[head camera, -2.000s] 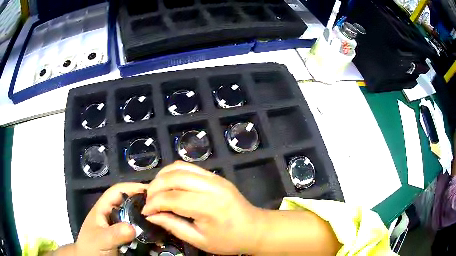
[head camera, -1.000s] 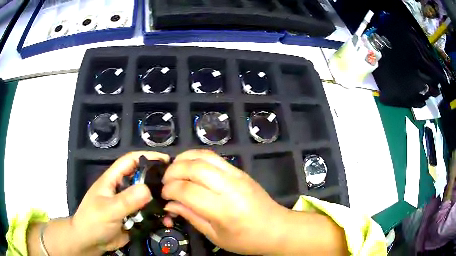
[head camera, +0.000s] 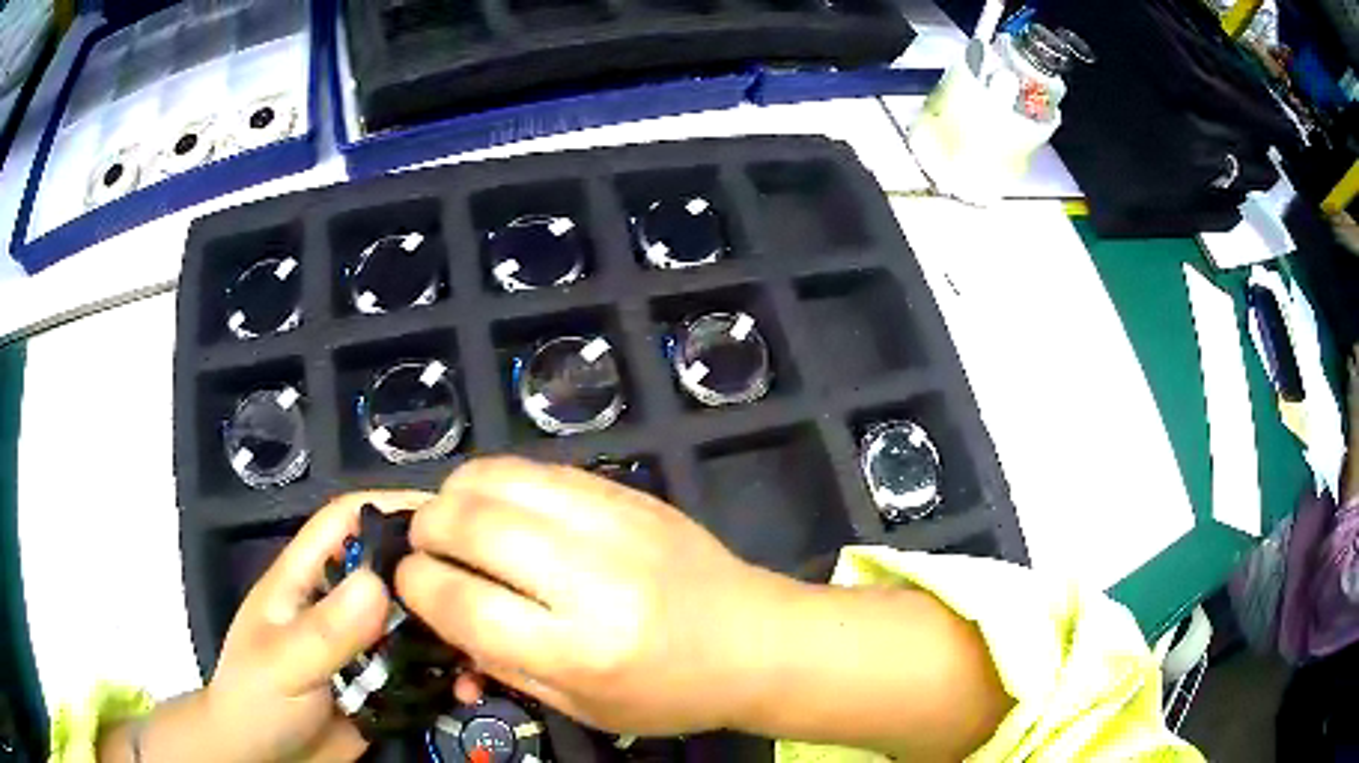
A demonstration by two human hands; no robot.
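My left hand (head camera: pixel 298 634) holds a dark watch head (head camera: pixel 385 549) on edge, with a blue accent and lugs showing at its rim. More dark rims and small white tabs show below it between the hands. My right hand (head camera: pixel 559 596) lies over the watch from the right, its fingertips against it, hiding much of it. A watch back with a round centre and a red spot (head camera: pixel 480 741) faces up at the lower edge. The black foam tray (head camera: pixel 596 313) holds rows of round glossy watches with white tabs. One watch (head camera: pixel 900 470) sits in the right column.
A second black foam tray (head camera: pixel 596 67) in a blue-edged tray lies behind. A blue-edged white tray (head camera: pixel 164 112) with three small round items is at the back left. A jar (head camera: pixel 991 127) stands at the upper right. A person's sleeve (head camera: pixel 1319 574) shows at the right edge.
The view tilted and shifted between frames. Both hands stay together around the watch heads. The watch now shows edge-on, and a watch back with a red spot has come into sight below.
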